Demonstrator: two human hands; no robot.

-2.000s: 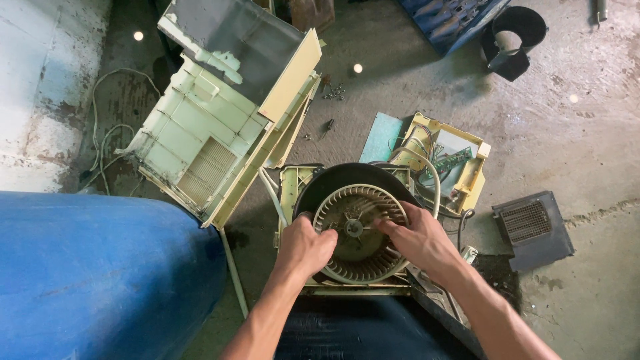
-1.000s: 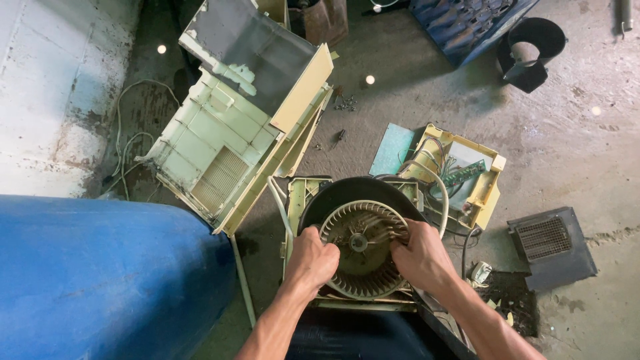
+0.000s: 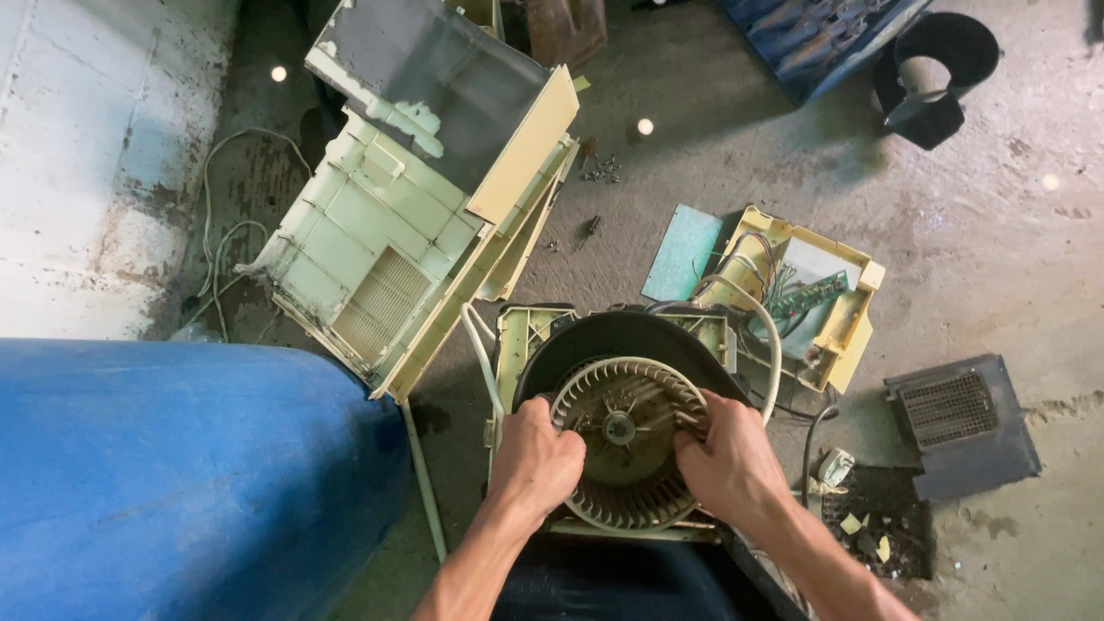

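Observation:
A dusty centrifugal blower wheel sits in a round black fan housing on a cream plastic appliance frame. My left hand grips the wheel's rim at the left, its fingers curled over the edge. At the right, my right hand grips the rim with the thumb inside the wheel. The wheel's hub shows between my hands. Behind the housing, to the right, lies a yellowed plastic tray with a green circuit board and wires.
Cream casing panels lie at upper left, beside a large blue barrel. Screws and a teal sheet are on the floor. To the right are a dark grille panel, a black curved shroud and a floor drain with debris.
My right hand has moved from inside the wheel near its hub to the right rim. My left hand stays at the left rim.

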